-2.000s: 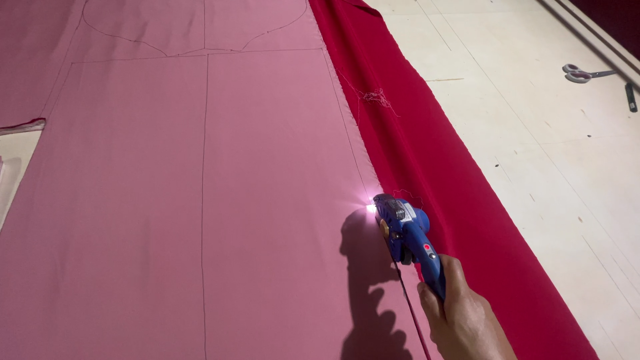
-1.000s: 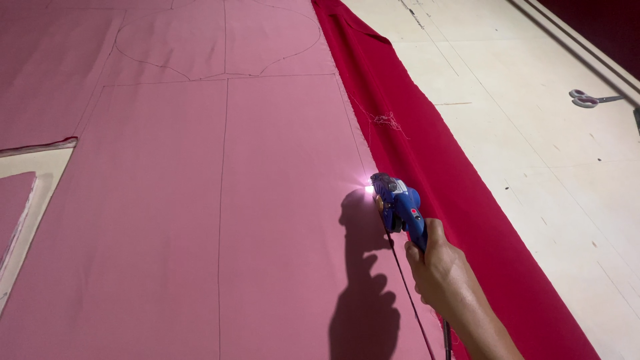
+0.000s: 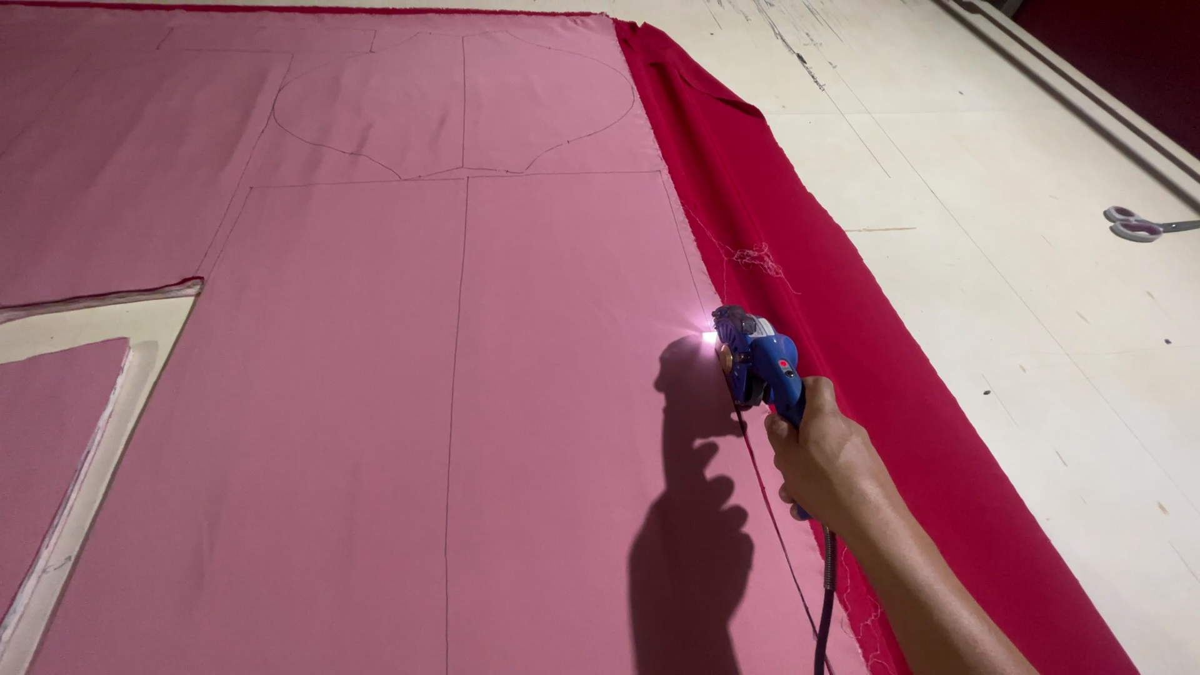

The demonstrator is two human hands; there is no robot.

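Observation:
My right hand [image 3: 830, 455] grips the blue handle of an electric rotary fabric cutter [image 3: 757, 356], whose small lamp shines at its front left. The cutter stands on pink fabric [image 3: 328, 394] near its right edge, and a dark cut line runs from behind it toward the bottom of the view. Thin pattern lines are drawn across the pink fabric, with curved outlines near the top. Red fabric [image 3: 825, 272] lies along the right side, with loose pale threads [image 3: 757, 257] on it. A cord hangs from the handle's end. My left hand is not in view.
Scissors [image 3: 1136, 225] with white handles lie on the pale tabletop [image 3: 1022, 309] at the far right. At the left, a cut-out in the fabric shows a pale surface [image 3: 141, 352] around another pink piece. A long rail [image 3: 1078, 103] runs along the table's upper right edge.
My right hand and the cutter have moved up along the pink fabric's right edge, and the cut line behind them is longer. The view has shifted, showing more fabric at the top.

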